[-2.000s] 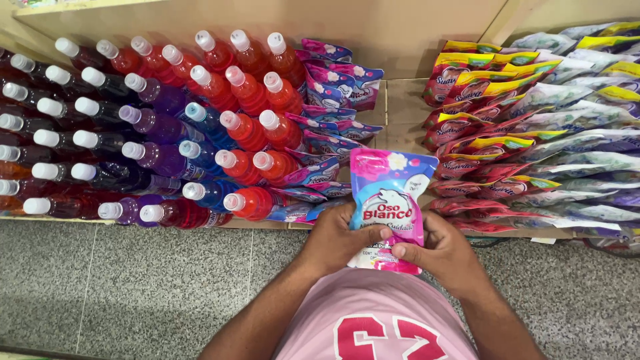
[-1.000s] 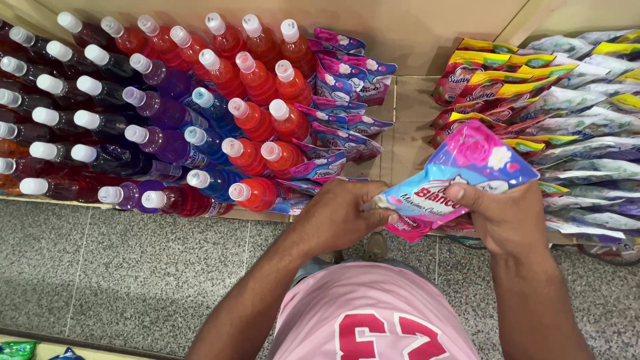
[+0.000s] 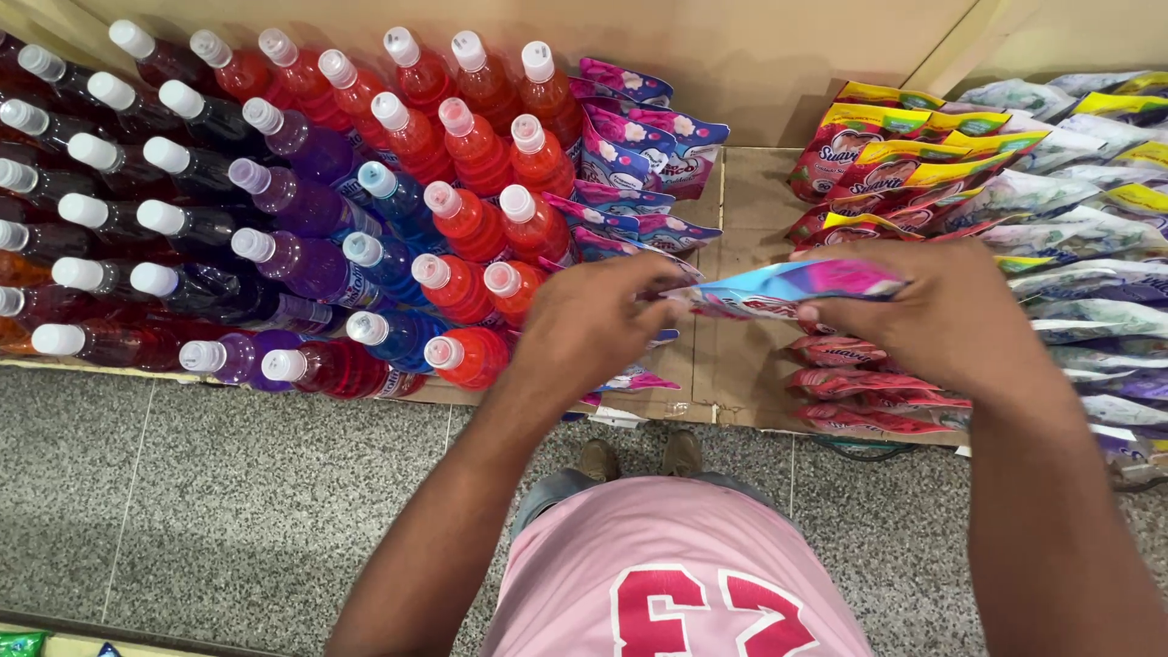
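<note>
A pink and blue Oso Blanco plastic pouch [image 3: 776,285] is stretched between my two hands above the shelf, seen nearly edge-on. My left hand [image 3: 607,315] pinches its left end, and my right hand [image 3: 940,306] grips the right end with the thumb below. Beneath and behind my left hand stand rows of similar pink and blue pouches [image 3: 630,146], partly hidden by it. Red Suavitel pouches [image 3: 867,164] with yellow tops stand in rows behind and below my right hand.
Plastic bottles [image 3: 301,155] with white or clear caps, holding red, purple, blue and dark liquids, fill the left of the shelf. Bare cardboard [image 3: 744,201] shows between the pouch groups. Pale pouches [image 3: 1086,228] stand at the right. Speckled floor [image 3: 274,493] lies below the shelf edge.
Both hands have moved up over the shelf with the pouch. The pouch, front panel showing earlier, has turned nearly edge-on.
</note>
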